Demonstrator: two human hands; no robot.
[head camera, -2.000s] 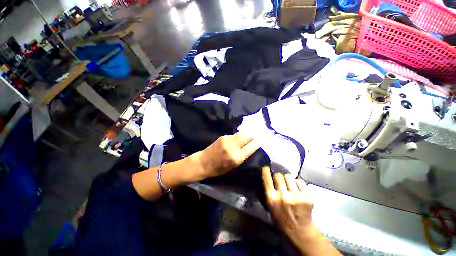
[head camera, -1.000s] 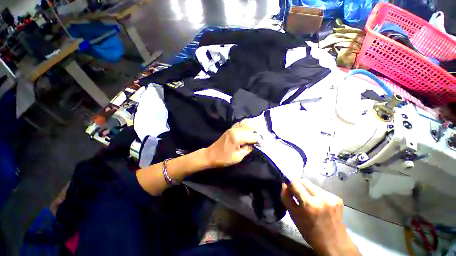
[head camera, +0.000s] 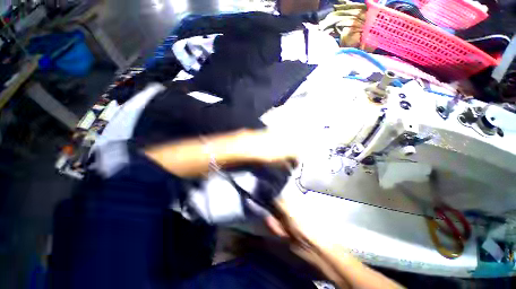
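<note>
A black and white garment (head camera: 249, 68) spreads over the left and back of the machine table and down toward my lap. My left hand (head camera: 274, 151) is blurred and reaches over the cloth, its fingers at a bunched dark part. My right hand (head camera: 283, 223) is lower, near the table's front edge, blurred, with a dark strip of cloth running along it and the wrist. A white panel (head camera: 218, 197) hangs between my arms at the front edge. The sewing machine head (head camera: 390, 115) stands to the right, apart from both hands.
Scissors with red and yellow handles (head camera: 450, 226) lie under the machine arm. A pink-red latticed basket (head camera: 418, 42) is behind the machine, beside a blue tube (head camera: 362, 55). A patterned cover (head camera: 85, 127) shows at the left table edge.
Both hands have moved down and left with the cloth. The white panel with the dark edge has left the table surface beside the needle area and is bunched at the front. The view has shifted right.
</note>
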